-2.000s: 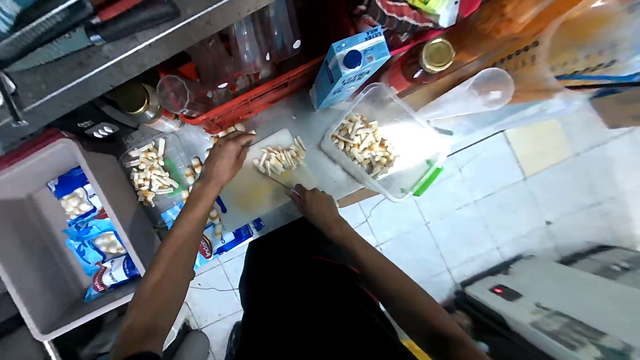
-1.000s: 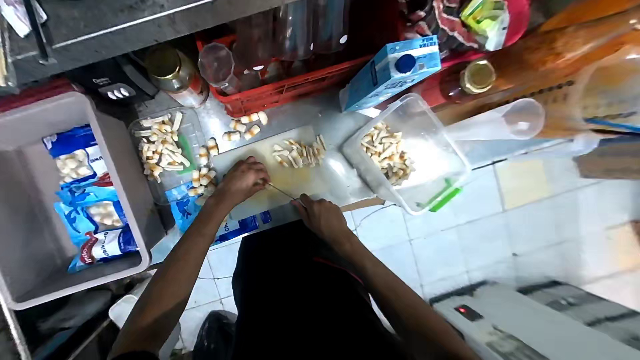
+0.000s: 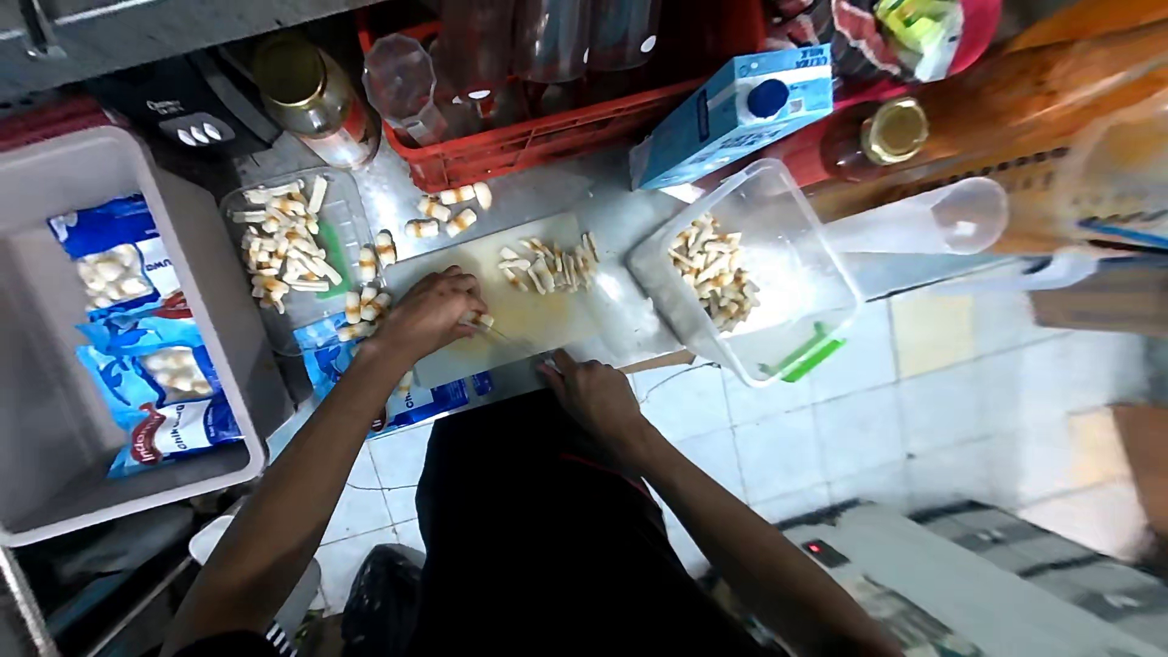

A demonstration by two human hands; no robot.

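Note:
My left hand (image 3: 436, 310) presses a small white-and-orange food roll (image 3: 479, 320) on the pale cutting board (image 3: 538, 318). My right hand (image 3: 593, 392) grips a knife by its handle at the board's near edge; the thin blade (image 3: 500, 334) reaches to the roll. Cut strips (image 3: 547, 265) lie in a heap at the far side of the board. More strips fill part of a clear plastic tub (image 3: 776, 274) to the right and a clear tray (image 3: 342, 201) to the left. Uncut rolls (image 3: 443, 212) lie behind and left of the board.
A grey bin (image 3: 173, 237) with blue food packets (image 3: 182, 424) stands at left. Behind the board are a glass jar (image 3: 319, 109), a red crate (image 3: 547, 137) with clear cups, a blue milk carton (image 3: 693, 128) and a capped bottle (image 3: 858, 146). A clear measuring jug (image 3: 922, 224) lies right of the tub.
Two seconds ago my left hand was at the board's far left edge; now it is lower, on a roll. The knife stays in my right hand. The view has shifted.

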